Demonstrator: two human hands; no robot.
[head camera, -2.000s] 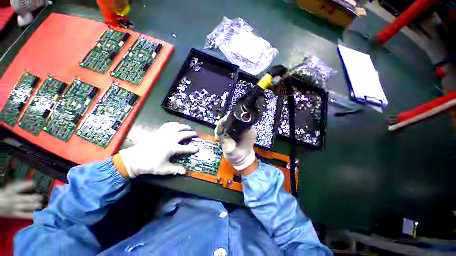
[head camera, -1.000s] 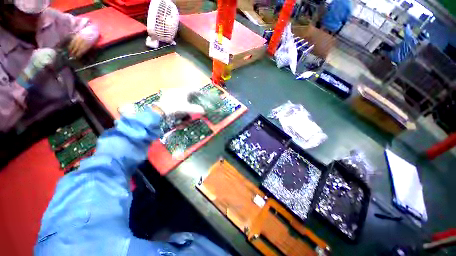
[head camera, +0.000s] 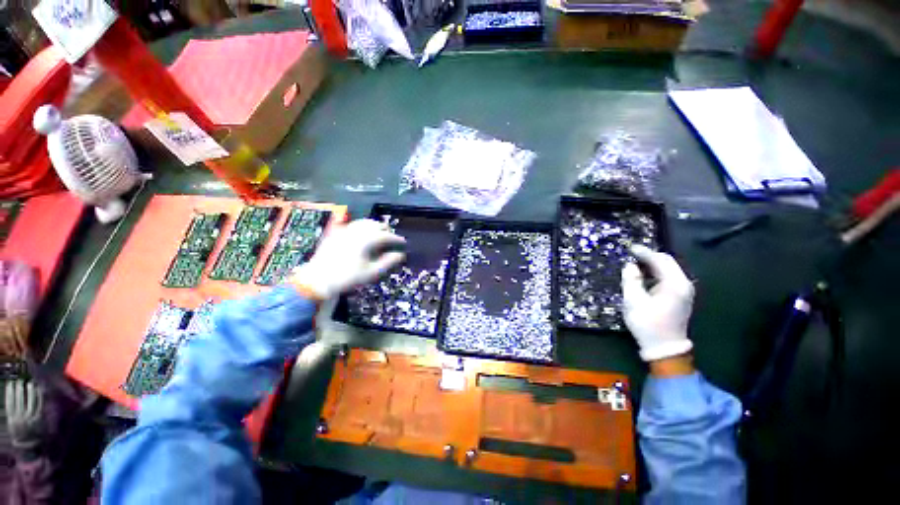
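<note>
The orange-brown fixture (head camera: 395, 399) lies in front of me with no board in it; small silver pieces lie on it at the top middle and right. My gloved left hand (head camera: 350, 258) is over the left edge of the left tray (head camera: 419, 242), fingers apart. My gloved right hand (head camera: 658, 301) is at the right edge of the right tray (head camera: 597, 261), thumb and forefinger close together; whether they pinch a piece is too small to tell. The middle tray (head camera: 498, 286) of tiny screws lies between them.
Green boards (head camera: 244, 244) lie on the red-orange foam mat (head camera: 128, 266) at left. Clear bags (head camera: 469, 168) lie behind the trays. A clipboard (head camera: 745, 143), a pen (head camera: 730, 231) and the screwdriver (head camera: 785, 340) are at right. A fan (head camera: 94, 158) and another person's sleeve are far left.
The view has swung back right. My left hand has moved from the boards on the mat to the left tray. My right hand has come into view at the right tray.
</note>
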